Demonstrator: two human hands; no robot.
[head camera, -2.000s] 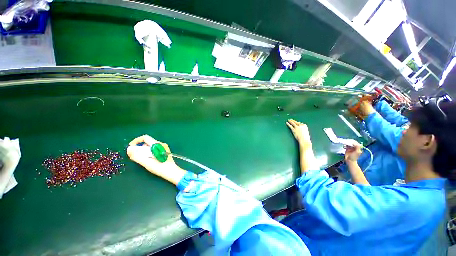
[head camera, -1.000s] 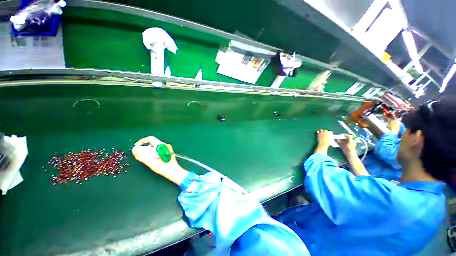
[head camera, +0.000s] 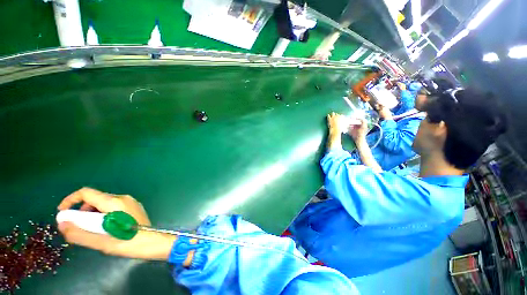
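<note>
My right hand (head camera: 110, 222) is at the lower left, fingers curled around a white pen-like tool (head camera: 84, 222). A green end fitting (head camera: 120, 225) caps the tool, and a thin air hose (head camera: 190, 235) runs from it over the wrist and blue sleeve. The tool's tip is hidden at the fingertips. A pile of small red parts (head camera: 29, 253) lies on the green bench (head camera: 156, 167) just left of the hand, cut off by the picture's edge. A small black unit (head camera: 200, 116) lies on the bench beyond the hand. My left hand is not in view.
More dark units (head camera: 278, 97) lie farther along the bench. A metal rail (head camera: 115, 56) runs behind it, with printed sheets (head camera: 228, 22) and a white-wrapped holder (head camera: 69, 23) above. A co-worker in a blue smock (head camera: 393, 207) sits at the right, hands on the bench. An orange fixture (head camera: 363, 86) stands beyond.
The view has swung right and the hand and red pile now appear lower left. The white tool body now shows in my right hand. The white item at the left edge has left view.
</note>
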